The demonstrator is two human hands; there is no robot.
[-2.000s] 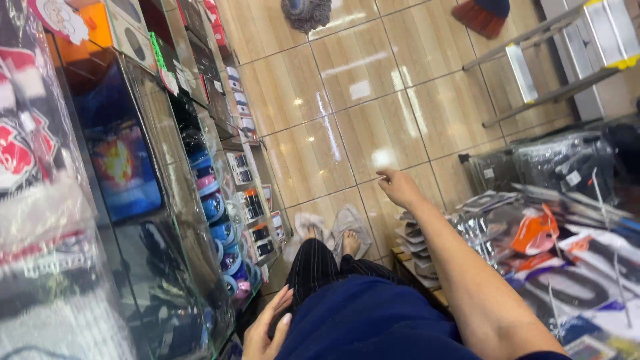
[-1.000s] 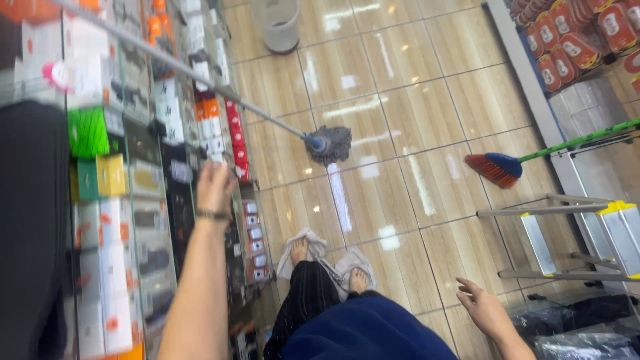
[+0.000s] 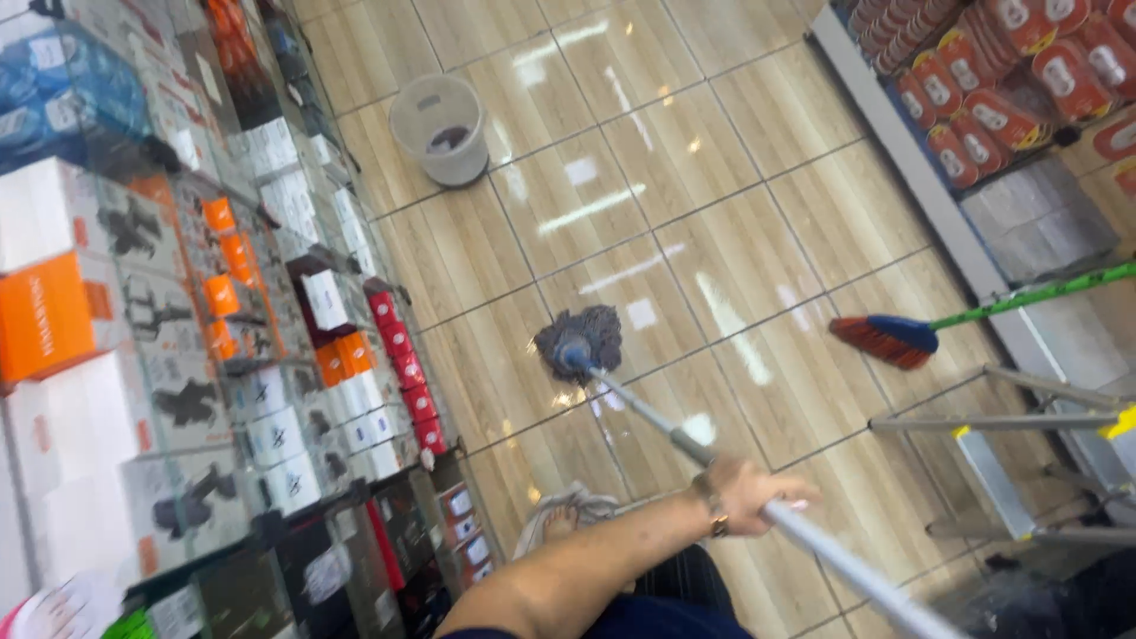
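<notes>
My left hand (image 3: 754, 497), with a bracelet or watch at the wrist, is closed around the grey handle (image 3: 834, 550) of a mop. The handle slants from the lower right up to the mop's grey string head (image 3: 581, 342), which rests on the shiny tile floor (image 3: 710, 222). My right hand is out of view. Below the mop head, one bare foot (image 3: 559, 524) shows on a light cloth (image 3: 581, 504), partly hidden by my left arm.
A translucent bucket (image 3: 441, 129) stands beyond the mop. Glass shelves with boxed goods (image 3: 186, 390) line the left. At right are a broom (image 3: 887, 342) with a green handle, an aluminium stepladder (image 3: 994, 479) and a display of red packages (image 3: 985, 106).
The mop handle, slanting to the upper left a second ago, now slants to the lower right with my left hand around it. My right hand has left the view.
</notes>
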